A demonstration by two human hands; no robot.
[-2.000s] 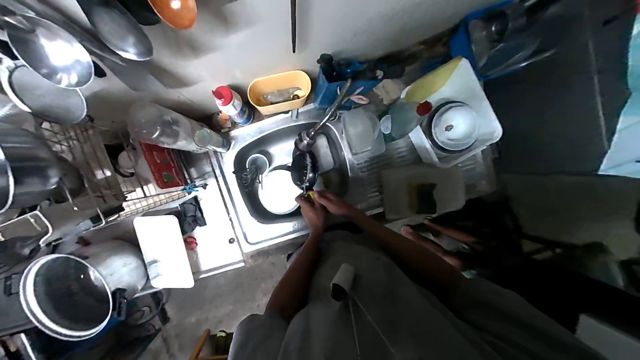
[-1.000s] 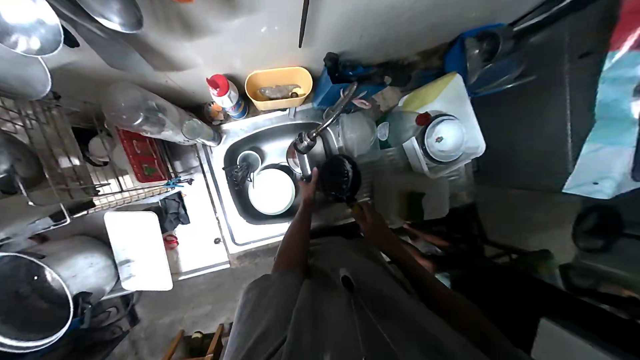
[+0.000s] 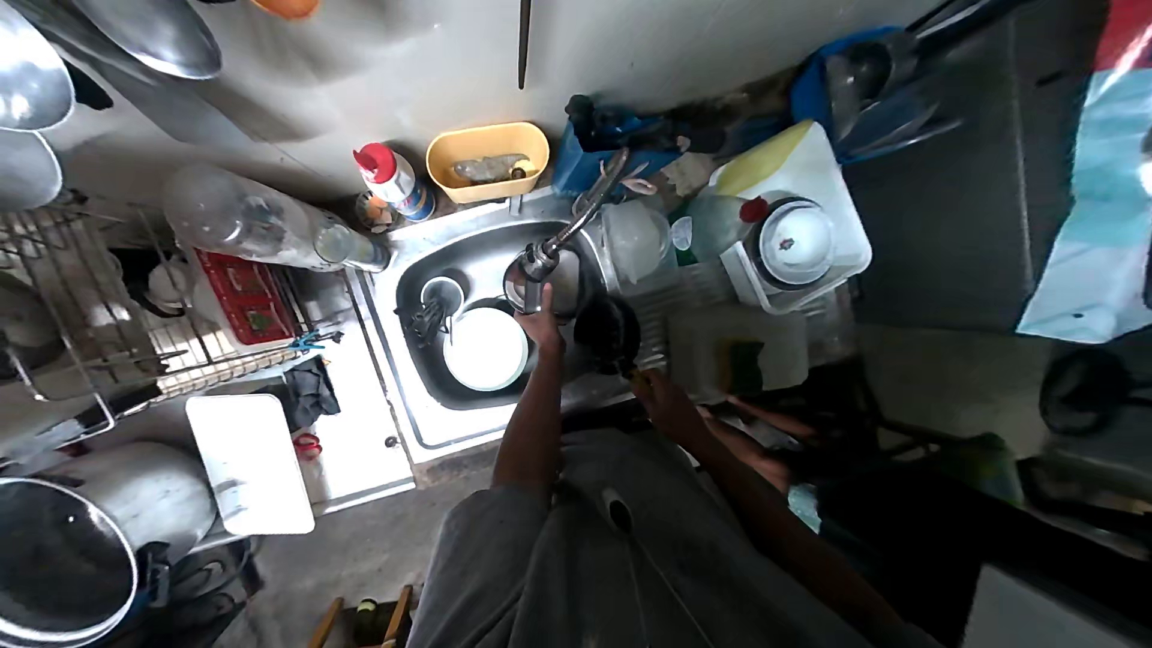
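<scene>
My right hand [image 3: 657, 396] grips the handle of a small black pan [image 3: 607, 333], held at the sink's right rim. My left hand [image 3: 540, 324] reaches up to the end of the metal faucet [image 3: 540, 261]; its grip is unclear. Just behind it, a round metal vessel [image 3: 565, 281] is partly hidden. In the steel sink [image 3: 432, 396] lie a white plate [image 3: 486, 349] and, behind it, a metal cup [image 3: 443, 293] beside dark utensils [image 3: 427, 322].
A yellow tub [image 3: 488, 184] and a red-capped bottle [image 3: 396, 180] stand behind the sink. Right of it are a plastic container [image 3: 738, 346] with a sponge and a white tray [image 3: 846, 207] with bowls. Another person's arm [image 3: 747, 445] shows at lower right.
My hands, close together at the black pan over the sink two seconds ago, are now apart. The pan has moved right with my right hand; my left hand is up at the faucet.
</scene>
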